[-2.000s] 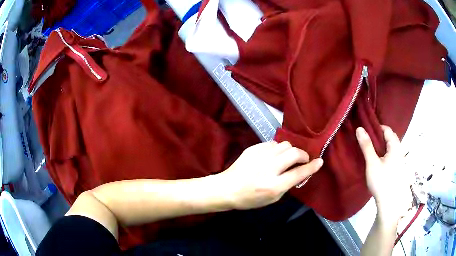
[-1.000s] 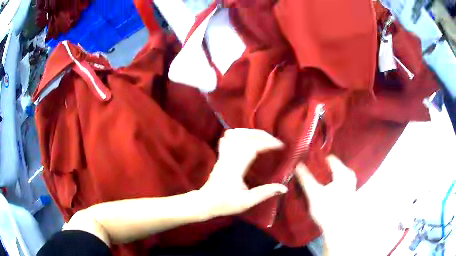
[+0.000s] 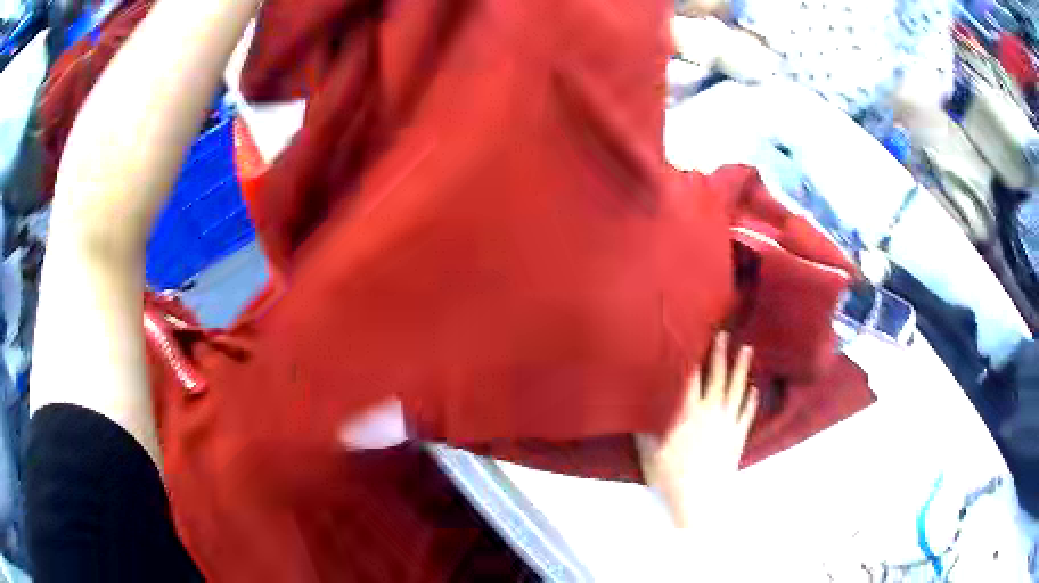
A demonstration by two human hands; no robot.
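A large dark red garment (image 3: 490,273) is raised and spread across the middle of the view, blurred. My left forearm reaches up along the left side; my left hand is cut off by the top edge. My right hand (image 3: 706,433) lies on the garment's lower right part, fingers spread, over the white table. A zipper (image 3: 792,248) shows on the red cloth at the right. Another red garment with a zipper strip (image 3: 173,351) hangs at the left, partly behind my arm.
The white table (image 3: 889,456) has a ruler-marked front edge (image 3: 513,518). A blue bin (image 3: 205,211) stands at the upper left. Blue thread (image 3: 929,530) lies at the lower right. Part of a person in spotted cloth (image 3: 849,40) shows at the top right.
My left arm has swung from the lower middle up to the top left, and the garment is lifted and turned over. The long zipper between my hands is out of sight. The view has shifted.
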